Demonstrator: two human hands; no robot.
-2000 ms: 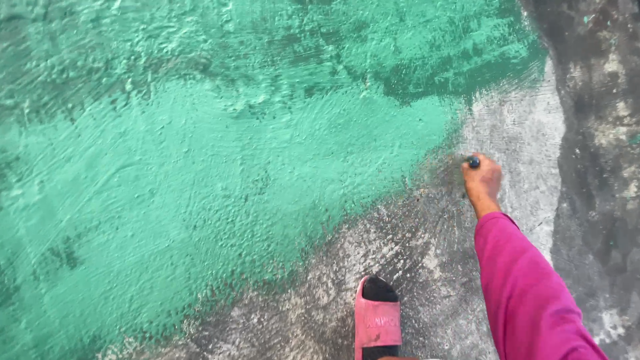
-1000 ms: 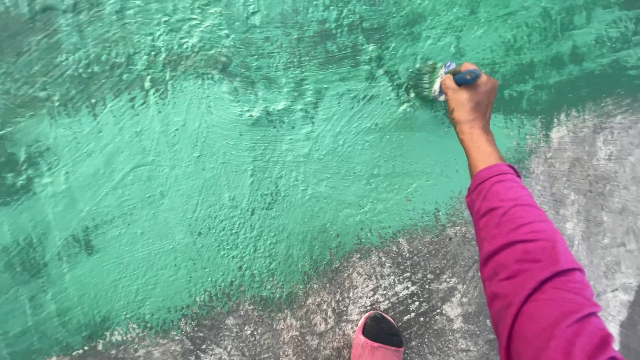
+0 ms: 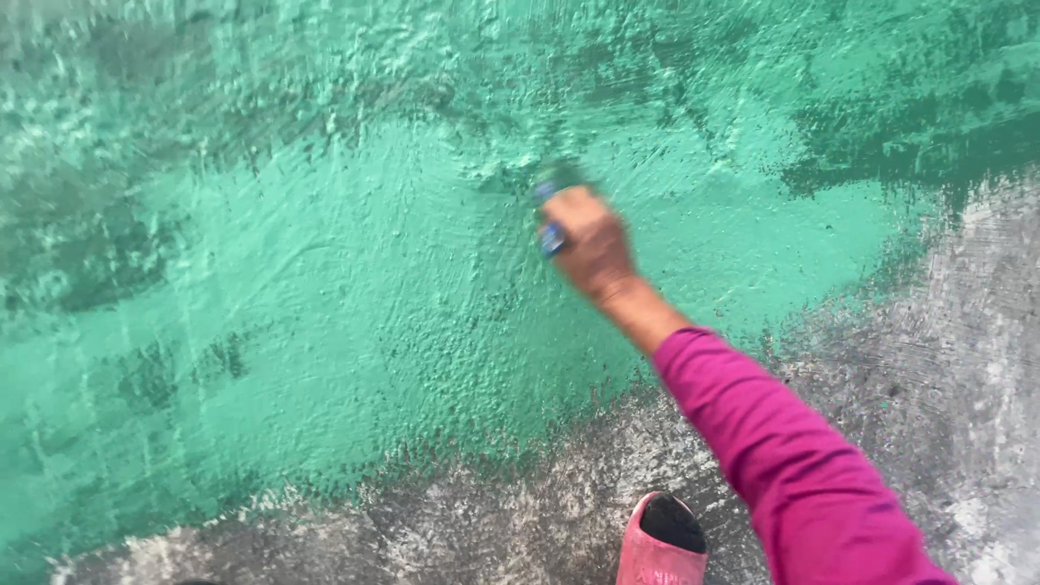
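My right hand (image 3: 589, 240), at the end of a magenta sleeve, is closed around the blue handle of a paintbrush (image 3: 552, 240). The brush head is blurred and lies against wet green paint (image 3: 325, 325) on a rough concrete surface, a little above the middle of the view. Brush marks and darker, thinner patches run through the paint. My left hand is out of view.
Bare grey concrete (image 3: 910, 406) borders the paint along the bottom and right. A pink open-toed slipper (image 3: 662, 556) with a dark sock in it is at the bottom edge. Darker green patches (image 3: 918, 142) lie at upper right.
My right hand with the brush has moved from the bare concrete at the paint's right edge up onto the green paint, then left across it. The view has shifted somewhat.
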